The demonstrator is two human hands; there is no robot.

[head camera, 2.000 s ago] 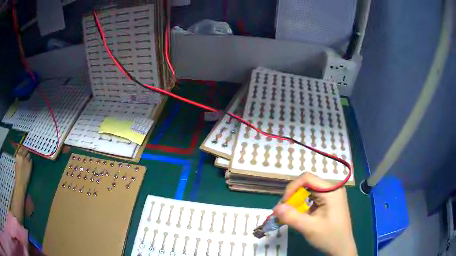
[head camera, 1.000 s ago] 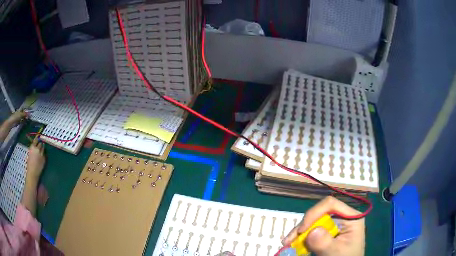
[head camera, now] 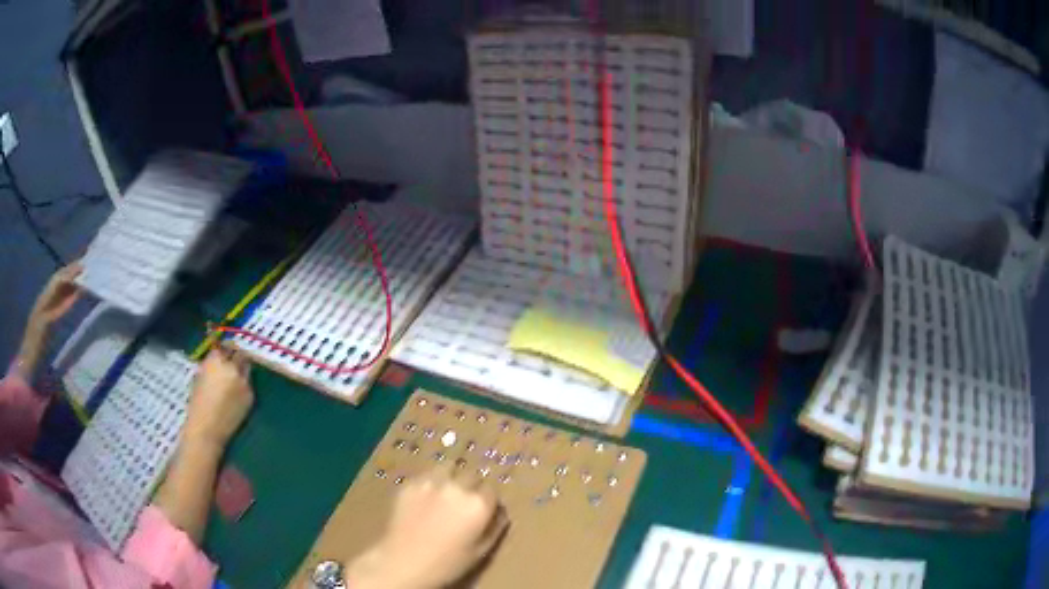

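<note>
My left hand [head camera: 443,524], with a watch at the wrist, is over the brown board [head camera: 541,552]. Its fingers are curled down at the near edge of the rows of small shiny studs [head camera: 531,461]; the fingertips are hidden, so I cannot tell if they hold one. My right hand and the yellow tool are out of the picture. The red-and-black lead [head camera: 713,408] hangs from above and runs down to the bottom edge at right. It passes over the white slotted board [head camera: 736,566], of which only the far part shows at the bottom right.
A person in a pink sleeve [head camera: 161,552] at left lifts a white tray [head camera: 161,230]. Trays lie at back left [head camera: 345,288]; patterned trays stand upright [head camera: 587,150] behind a flat one with a yellow slip [head camera: 575,345]. A tray stack [head camera: 949,391] is at right. A reddish-brown scrap [head camera: 234,492] lies left.
The view has swung left. My left hand has come onto the brown board by the studs. My right hand and the yellow tool have left the picture. The other person has raised a white tray.
</note>
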